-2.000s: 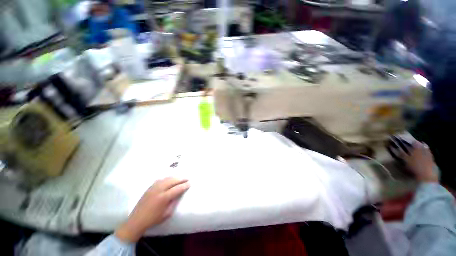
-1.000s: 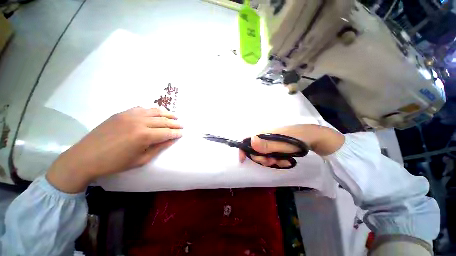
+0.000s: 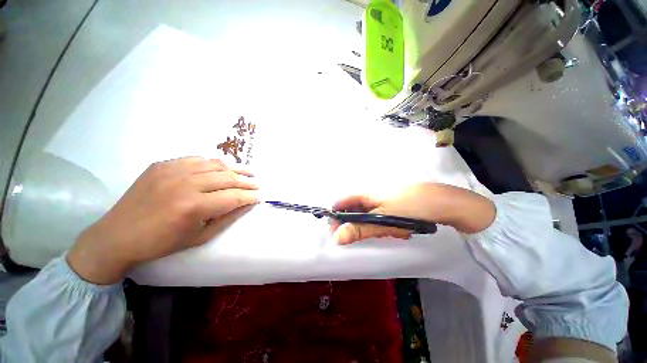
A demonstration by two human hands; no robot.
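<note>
A large white fabric piece (image 3: 298,163) lies flat on the sewing table, very bright, with small brown characters on it left of centre. My left hand (image 3: 181,205) lies flat on the fabric below the characters, fingers together and pointing right; it grips nothing that I can see. My right hand (image 3: 397,213) holds black-handled scissors (image 3: 355,218) low over the fabric. The blades point left, look closed, and their tips are close to my left fingertips. Whether they touch the fabric or a thread is not clear.
The cream sewing machine (image 3: 511,71) stands at upper right, its needle area beyond my right hand. A bright green tag (image 3: 385,53) hangs left of it. A dark object (image 3: 489,145) lies under the machine arm. A dark red cloth (image 3: 305,319) is below the table edge.
My right hand came from the far right with the scissors. In the last second it turned them edge-on and brought the tips closer to my left fingers. The view moved in lower.
</note>
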